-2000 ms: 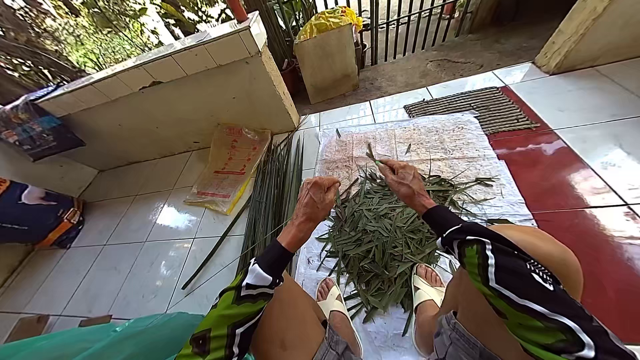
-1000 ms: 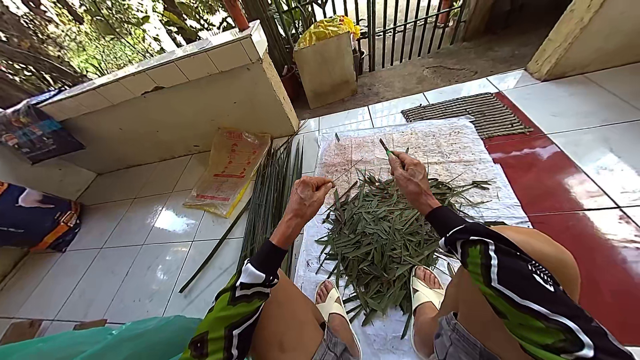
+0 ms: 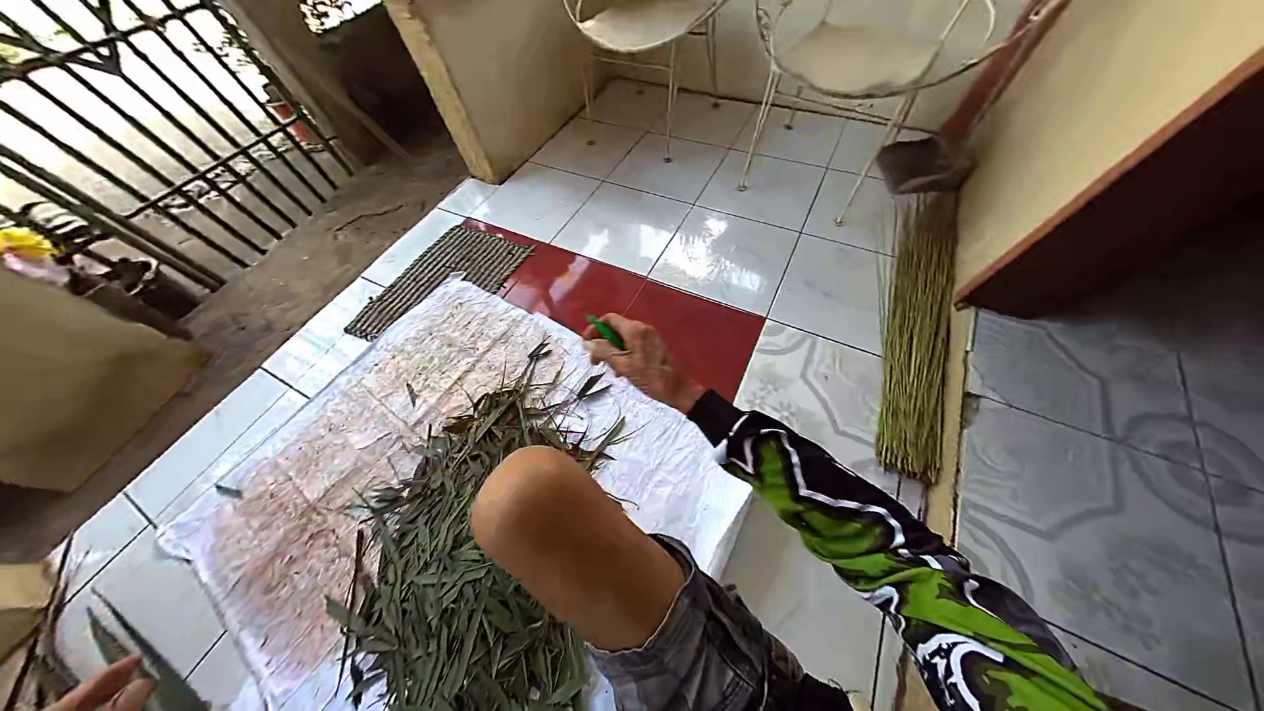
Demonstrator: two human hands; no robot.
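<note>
My right hand [image 3: 647, 360] is closed around a small tool with a green handle [image 3: 605, 333], held over the far right side of a white sheet [image 3: 681, 484]. Only the fingers of my left hand [image 3: 104, 686] show, at the bottom left corner, beside long green leaves [image 3: 148, 652]; whether they grip them I cannot tell. A heap of cut green leaf pieces [image 3: 464, 573] lies on the sheet, partly hidden by my knee.
A woven mat [image 3: 439, 276] touches the sheet's far edge. A stick broom [image 3: 913, 365] leans by the wall at the right, near wire-framed chairs [image 3: 849, 59]. A metal gate [image 3: 168, 128] stands at the upper left.
The view has swung to the right. My right hand has moved away from the heap towards the red tiles with the green-handled tool. My left hand is now mostly out of view.
</note>
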